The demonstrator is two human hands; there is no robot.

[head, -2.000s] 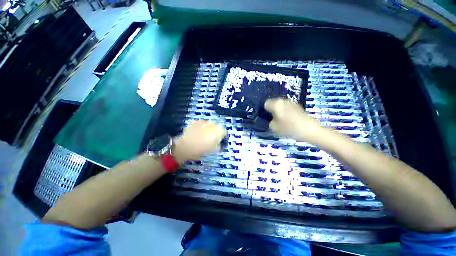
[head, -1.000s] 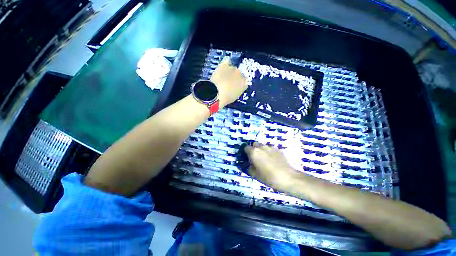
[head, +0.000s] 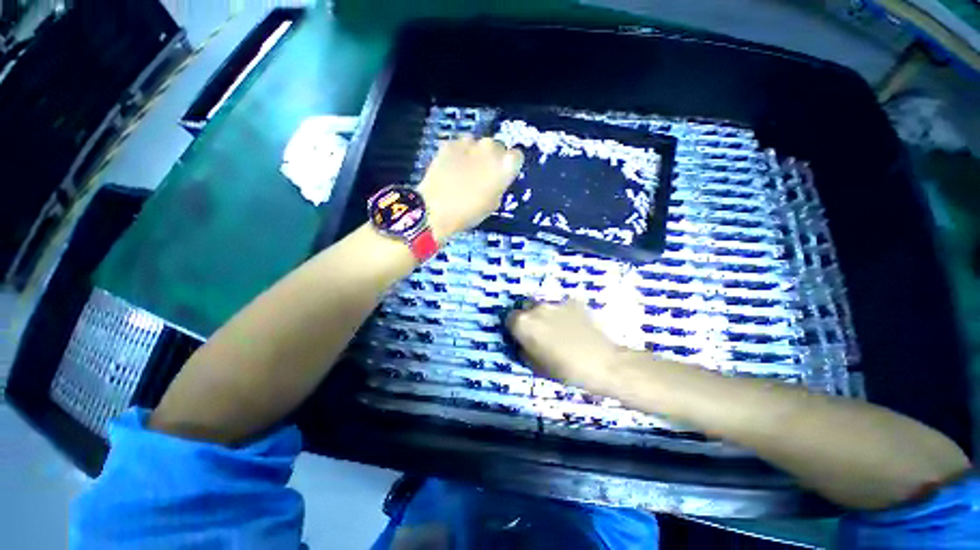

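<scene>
The large black tray (head: 645, 478) holds rows of silver metal parts (head: 720, 279). A small black tray (head: 586, 193) lies on the rows, with small white parts (head: 618, 156) heaped along its edges. My left hand (head: 470, 181), with a watch at the wrist, is at the small tray's left edge, fingers curled; its fingertips are hidden. My right hand (head: 561, 338) is over the metal rows below the small tray, fingers curled, with a dark patch at the fingertips. Whether either hand holds a part cannot be made out.
A crumpled white piece (head: 315, 158) lies on the green bench (head: 226, 215) left of the large tray. A black tray with silver rows (head: 105, 349) is at lower left. A narrow black tray (head: 242, 67) is at upper left. Clear crumpled plastic (head: 926, 120) is at upper right.
My left hand has moved up from the metal rows to the small tray's left edge. My right hand has moved from the small tray down to the rows. Both stayed nearly still in the last second.
</scene>
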